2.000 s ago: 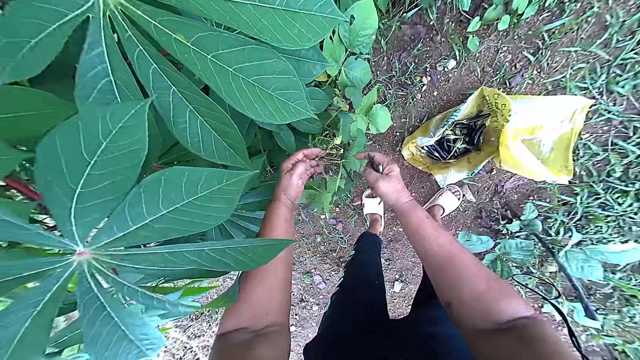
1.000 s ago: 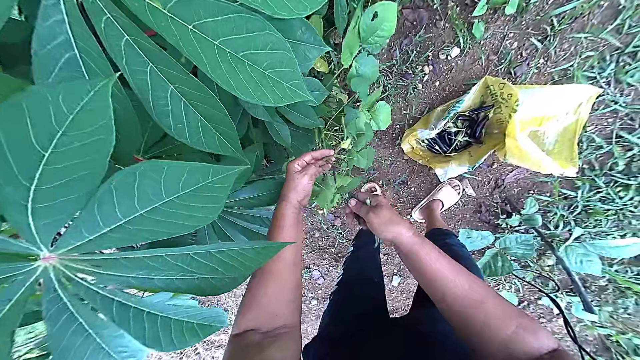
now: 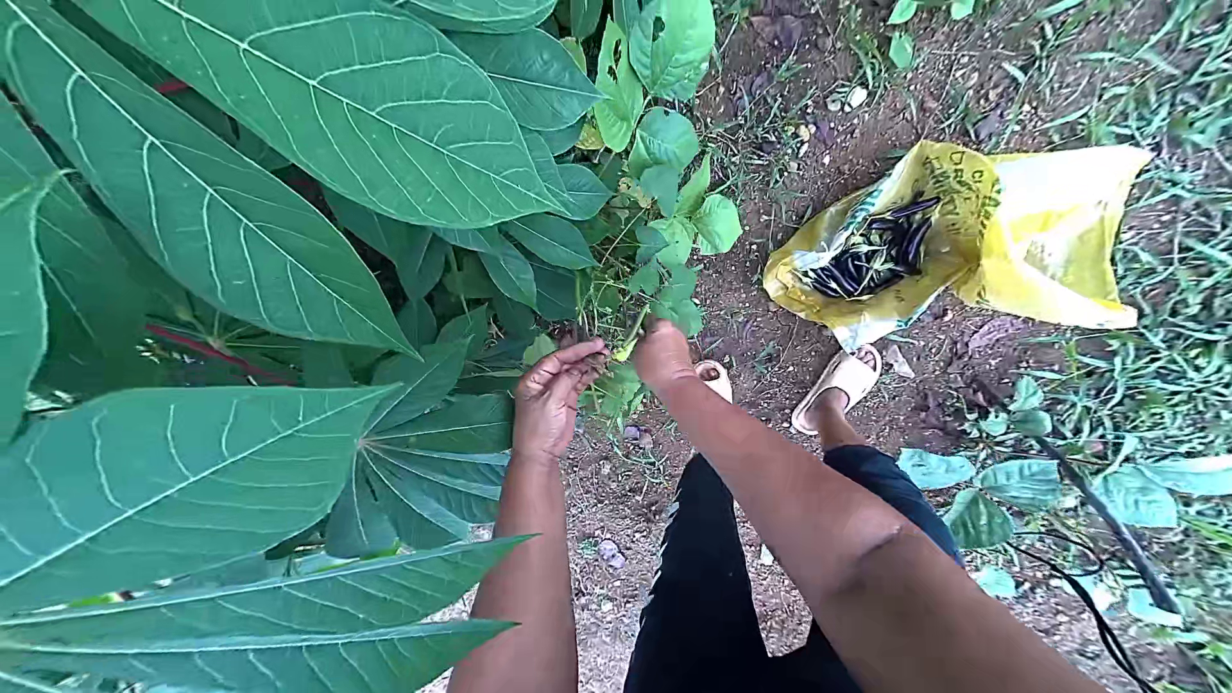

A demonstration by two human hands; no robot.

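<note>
My left hand [image 3: 558, 390] is at the edge of a leafy vine [image 3: 664, 231], its fingertips pinched near thin stems; whether they grip a stem or pod I cannot tell. Close on its right, my right hand [image 3: 664, 351] is at the same stems with curled fingers mostly turned away, so its hold is hidden. A pale yellow-green piece of the plant [image 3: 628, 346] shows between the hands. To the right on the soil lies an open yellow woven plastic sack [image 3: 1054, 236], bearing writing, with many slender dark purple pods [image 3: 871, 255] in its mouth.
Large lobed cassava-like leaves [image 3: 337, 106] fill the left side, some close to the camera and over my left forearm. My feet in beige sandals [image 3: 839, 387] stand on brown soil. Grass [image 3: 1174, 241] lies at the right; a dark stick [image 3: 1107, 520] and black cord [image 3: 1088, 602] are lower right.
My right hand has moved from beside the vine, near my foot, up to the stems next to my left hand.
</note>
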